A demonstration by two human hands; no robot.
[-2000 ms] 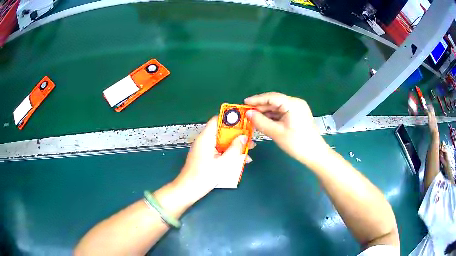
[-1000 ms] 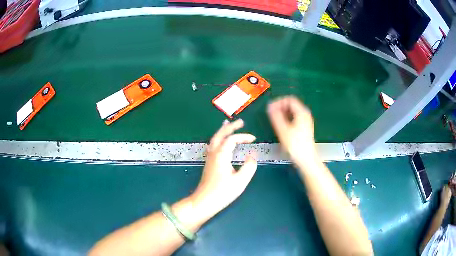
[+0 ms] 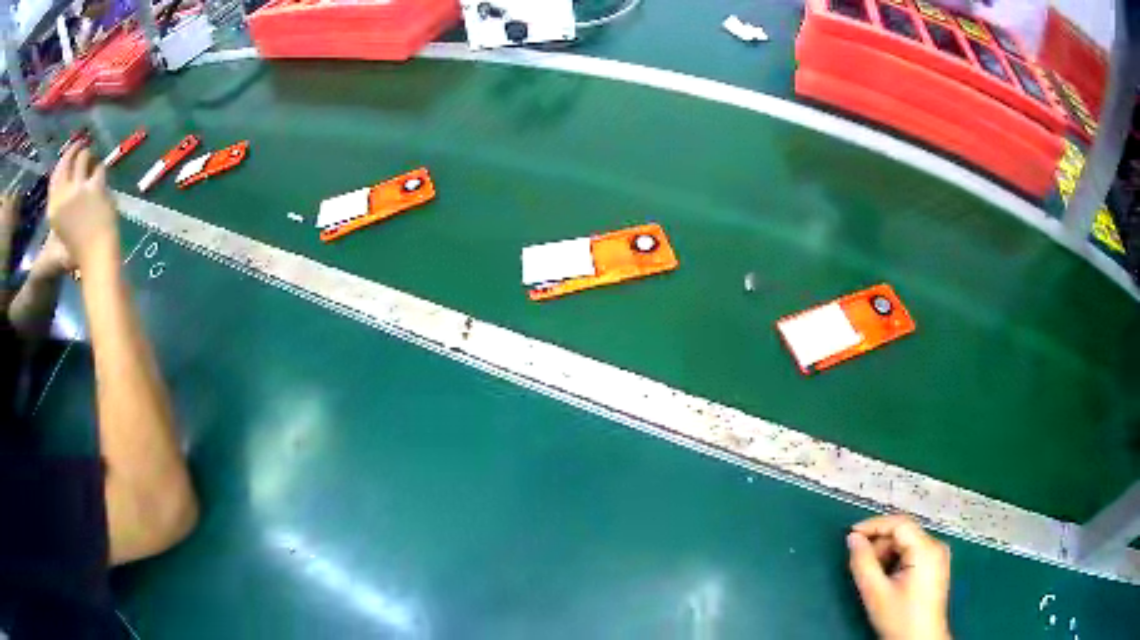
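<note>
My right hand is at the bottom right, cut off at the wrist, over the near bench by the rail. Its fingers are curled with thumb and fingertips close together; whether anything tiny is between them I cannot tell. My left hand is out of the picture. An orange phone housing lies on the green belt above my hand, with a white sheet on its left end and a dark ring with a pale centre on its right end. Another like it lies to its left, and a third further left.
More orange housings lie at the far left of the belt, by another person's hand and forearm. A pale metal rail separates belt and bench. Stacked red-orange trays stand across the belt. Small scraps lie bottom right.
The view has turned left, bringing the other person's arm in. My left hand has left the picture. My right hand is now low at the right, away from the housing. Housings appear further right.
</note>
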